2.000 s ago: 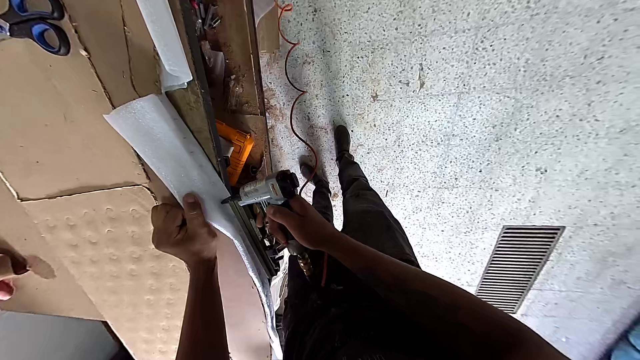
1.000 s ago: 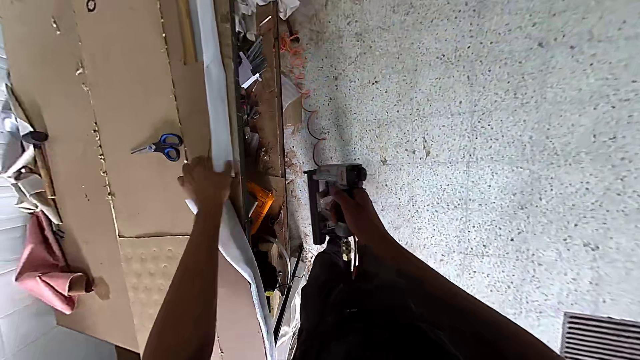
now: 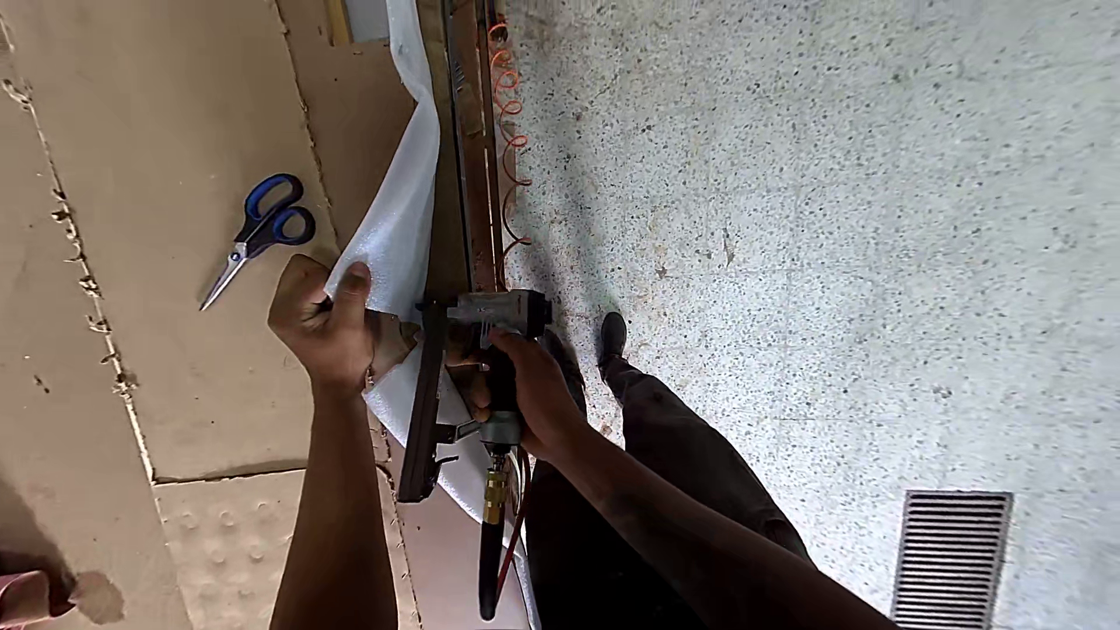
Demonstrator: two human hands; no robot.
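Observation:
My left hand [image 3: 328,324] is closed on the end of a white foam sheet strip [image 3: 398,210], its thumb on top, lifting it off the edge of a cardboard-covered bench. My right hand [image 3: 529,385] grips a pneumatic staple gun [image 3: 494,311] by its handle. The nose and long dark magazine of the gun lie just right of my left hand, over the bench edge. Another piece of white foam [image 3: 459,455] runs down beneath the magazine. Blue-handled scissors [image 3: 262,232] rest on the cardboard [image 3: 201,367], left of my left hand.
An orange coiled air hose [image 3: 510,109] hangs along the right side of the bench. A black hose with a brass coupling [image 3: 495,494] runs from the gun's handle. Pink material [image 3: 24,599] lies at the lower left. A floor grate [image 3: 952,560] is at the lower right.
The staple gun in my right hand has moved from over the floor to the bench edge. My left hand, which lay on the foam strip, now holds its end raised. The view has shifted.

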